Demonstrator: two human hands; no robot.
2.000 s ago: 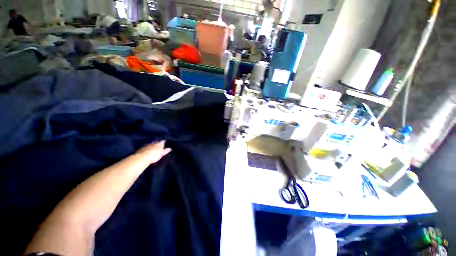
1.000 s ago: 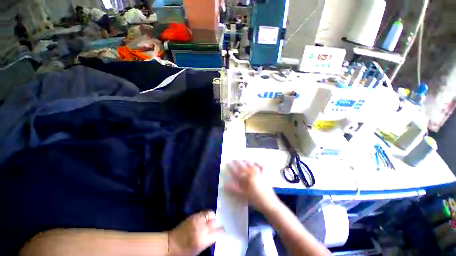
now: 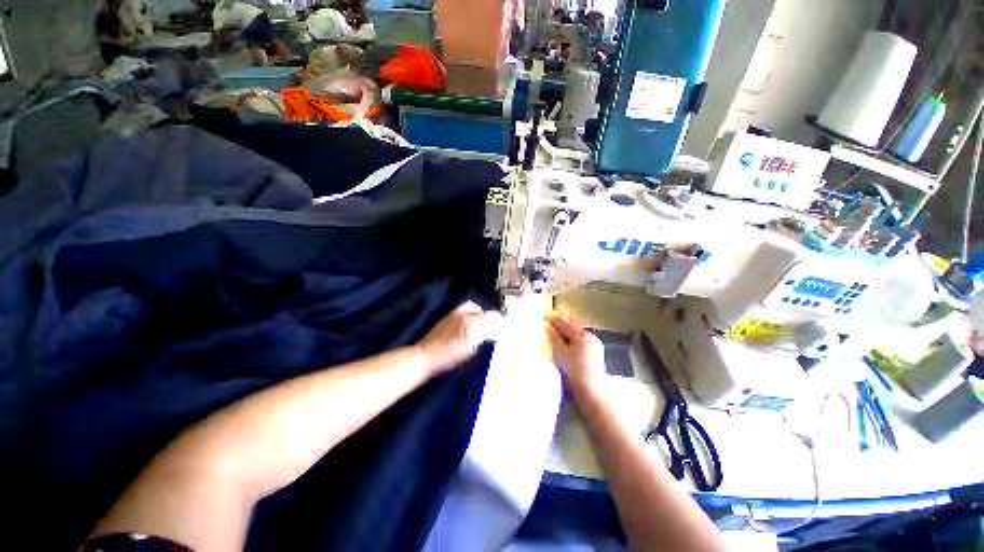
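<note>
The navy fabric panel [image 3: 356, 323] fills the left side. The wide white tape [image 3: 510, 415] runs along its right edge, up to the needle area [image 3: 525, 270] of the white sewing machine [image 3: 626, 232]. My left hand [image 3: 462, 336] holds the edge where fabric and tape meet, just in front of the needle area. My right hand [image 3: 574, 350] is on the tape's right edge near the presser foot, fingers bent; whether it grips the tape is unclear. The black-handled scissors [image 3: 682, 431] lie on the table to the right of my right hand.
Blue tools [image 3: 876, 412] lie at the table's right. A white thread cone [image 3: 870, 88] stands at upper right. A tall blue box [image 3: 660, 86] is behind the machine. Cloth piles, an orange bin [image 3: 475, 38] and people are at the back.
Both hands have moved forward along the tape to the needle area. The tape now bends at its near end. The view has shifted, with the machine appearing larger.
</note>
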